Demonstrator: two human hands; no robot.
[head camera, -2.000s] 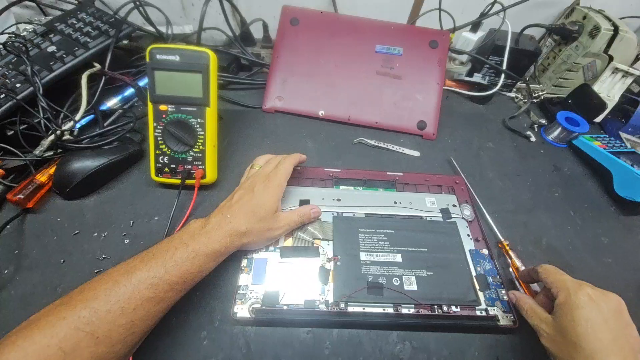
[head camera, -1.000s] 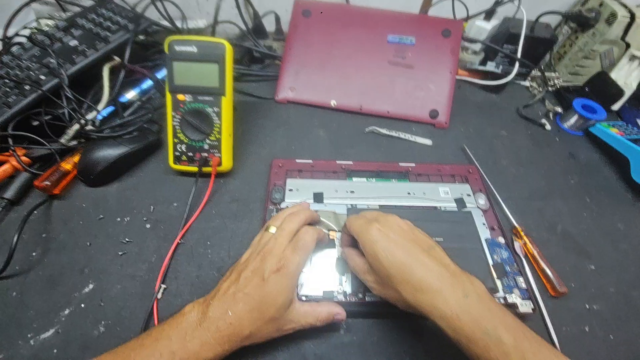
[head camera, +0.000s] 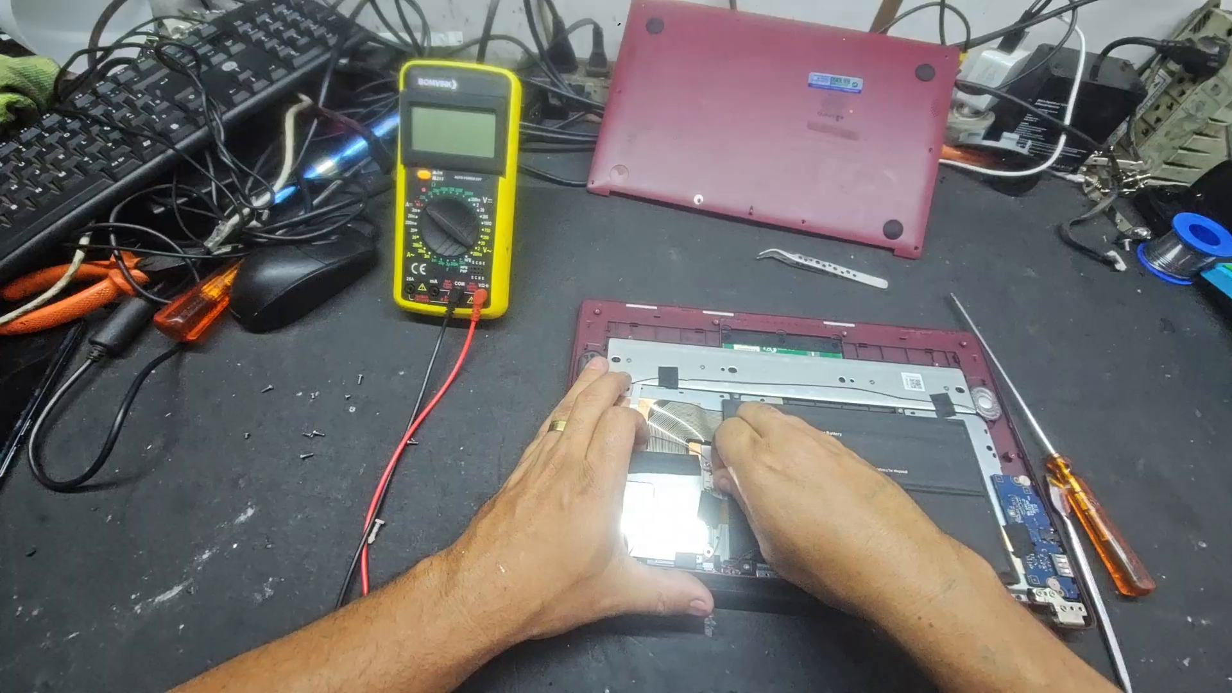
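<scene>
An opened laptop base with a dark red frame (head camera: 900, 335) lies inside up on the dark mat. My left hand (head camera: 568, 500) rests over its left edge, thumb at the near edge and fingers on the left side. My right hand (head camera: 818, 491) is bent over the inside, its fingertips at the left edge of the black battery (head camera: 924, 462), beside a bright metal plate (head camera: 664, 515); whether the fingertips pinch a cable there is hidden. A blue circuit board (head camera: 1035, 529) shows at the right. A screwdriver with an orange handle (head camera: 1102, 529) lies right of the base.
A yellow multimeter (head camera: 455, 183) with red and black leads stands at the back left, near a mouse (head camera: 303, 274), pliers (head camera: 77, 294) and a keyboard (head camera: 164, 115). Behind are a red laptop cover (head camera: 770, 125) and tweezers (head camera: 823, 268). Several small screws (head camera: 308, 446) lie at left.
My right hand has left the orange-handled screwdriver at the right and come over the laptop's inside. My left hand has moved from the upper left of the base down to its left side.
</scene>
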